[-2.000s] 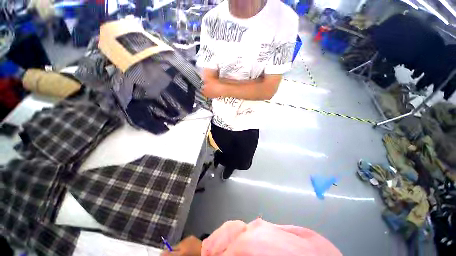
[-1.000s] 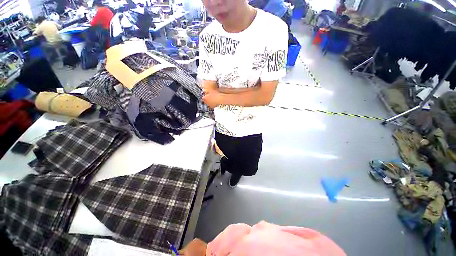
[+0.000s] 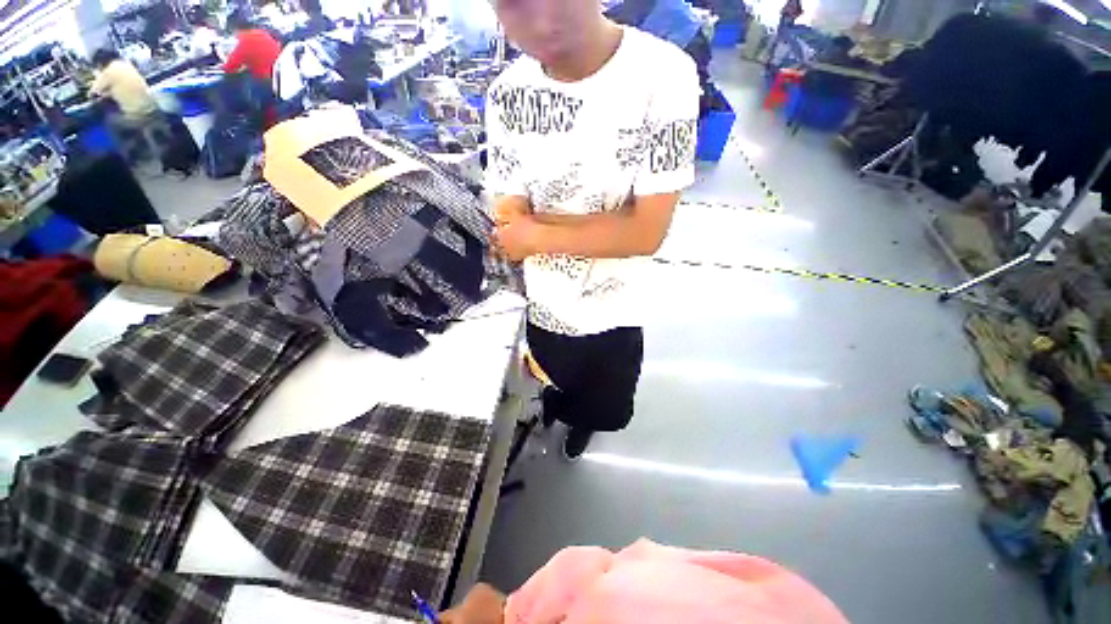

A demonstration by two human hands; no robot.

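Observation:
My right hand (image 3: 475,606) is at the bottom edge, partly cut off below a pink sleeve, and holds a thin blue-purple pen (image 3: 424,607). The pen lies over the near corner of a plaid cut panel (image 3: 366,488) that is flat on the white table. A white marking template (image 3: 299,607) shows at the bottom edge, left of the pen, partly cut off. Stacked plaid panels (image 3: 98,512) lie at the left, with another fanned plaid stack (image 3: 201,360) behind them. My left hand is not in view.
A person in a white printed T-shirt (image 3: 591,159) stands at the table's right side, arms folded. A small-check bundle (image 3: 402,250) with a tan card pattern (image 3: 286,165) on it, a rolled card (image 3: 165,261) and a phone (image 3: 63,369) lie on the table (image 3: 317,380). Garment heaps (image 3: 1036,463) lie right.
The view has shifted, so the table and bundle sit lower and further right than two seconds ago. The right hand stays at the bottom edge with the pen.

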